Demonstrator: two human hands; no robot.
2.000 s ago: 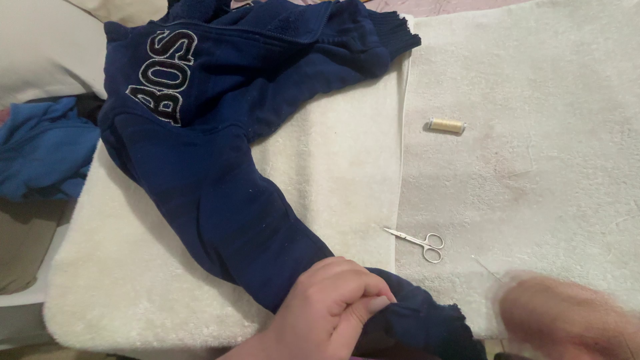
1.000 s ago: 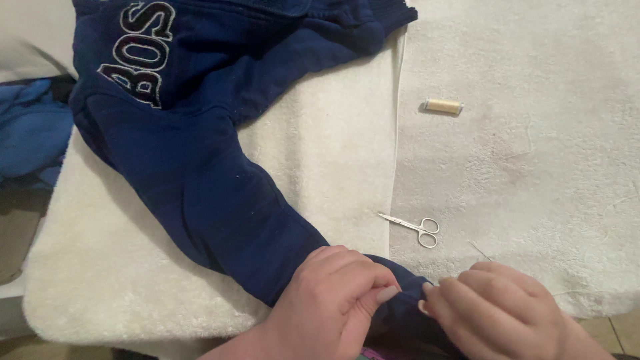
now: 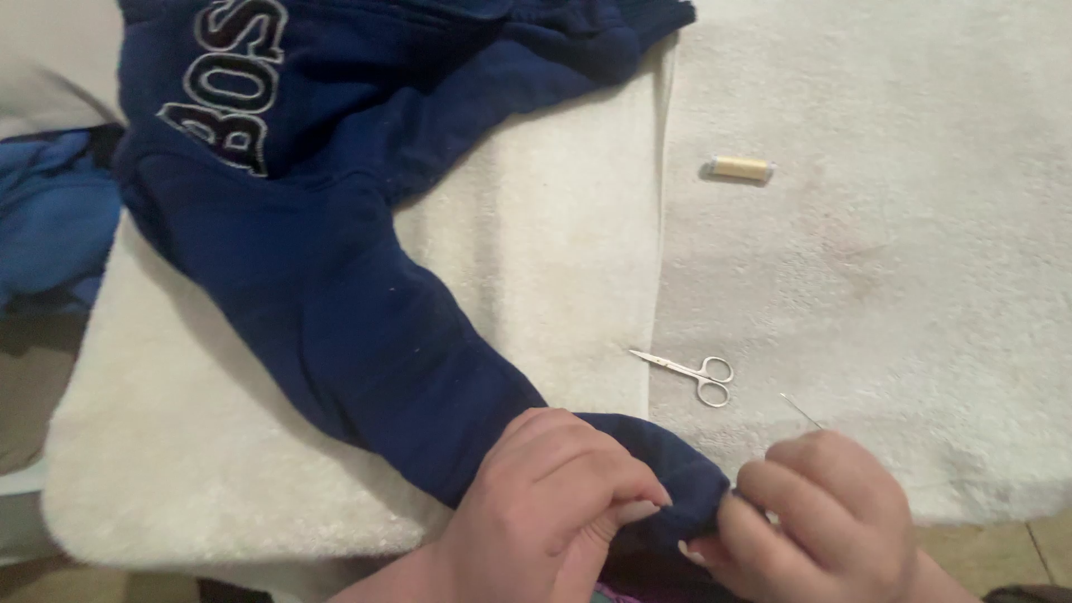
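A navy blue garment with appliqué letters (image 3: 335, 276) lies across the left and middle of the view, one sleeve running down to my hands. My left hand (image 3: 557, 502) pinches the fabric of that sleeve near its lower end. Just right of it, my right hand (image 3: 816, 511) has its fingertips closed on the sleeve's end. A thin needle (image 3: 801, 410) sticks up from behind the fingers of my right hand. Small metal scissors (image 3: 691, 374) lie above the hands, blades pointing left. Farther up is a spool of pale yellow thread (image 3: 740, 169), on its side.
A cream fleecy cover (image 3: 879, 276) lies under everything, with a seam or edge running down its middle. At the left, blue cloth (image 3: 50, 226) hangs beside the covered surface. Tiled floor (image 3: 988, 553) shows at the lower right.
My right hand was blurred and apart from the sleeve at first; it has come left to the sleeve's end. My left hand has kept its pinch on the sleeve.
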